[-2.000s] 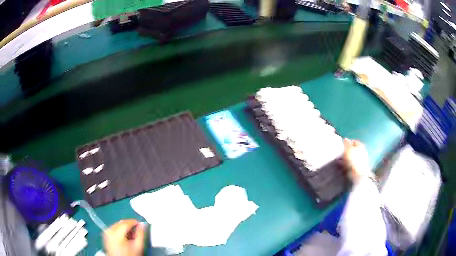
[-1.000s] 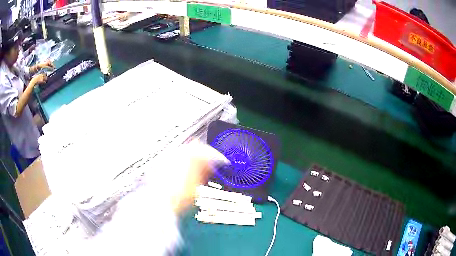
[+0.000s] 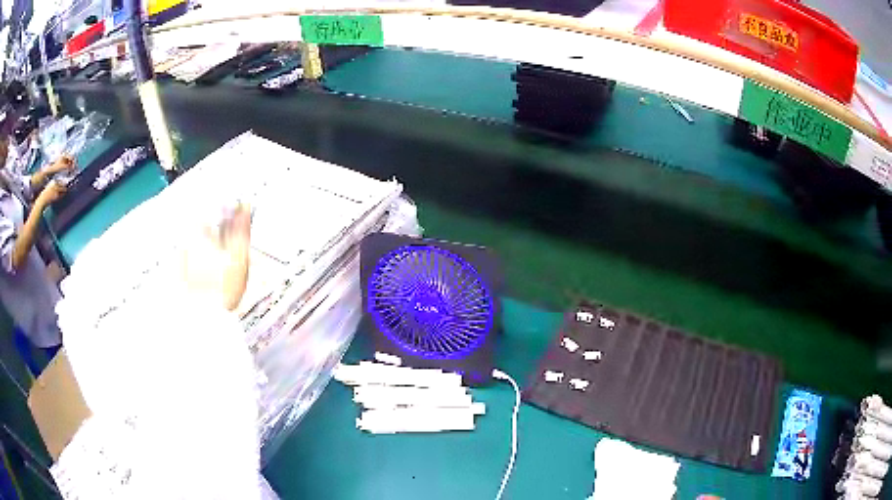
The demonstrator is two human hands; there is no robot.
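Observation:
My left hand (image 3: 231, 256) is over the top of a large white layered stack (image 3: 323, 190) at the left. It is blurred, and the white sleeve merges with the stack, so I cannot tell whether it holds anything. Only a sliver of my right hand (image 3: 710, 497) shows at the bottom edge; the rest is cut off. Several white housings (image 3: 416, 398) lie side by side below the fan. A black ribbed tray (image 3: 665, 383) holds several small white inserts at its left and one at its lower right corner.
A fan (image 3: 428, 303) with a blue-violet grille stands beside the stack, its white cable (image 3: 516, 430) curving down. A white cloth (image 3: 634, 473) is at the bottom, a blue sachet (image 3: 797, 436) right of the tray. White housings (image 3: 867, 457) show at the right edge. Another person (image 3: 29, 234) works far left.
My left hand has moved from beside the fan up and left onto the stack. The view has shifted slightly right. A sliver of my right hand has appeared at the bottom.

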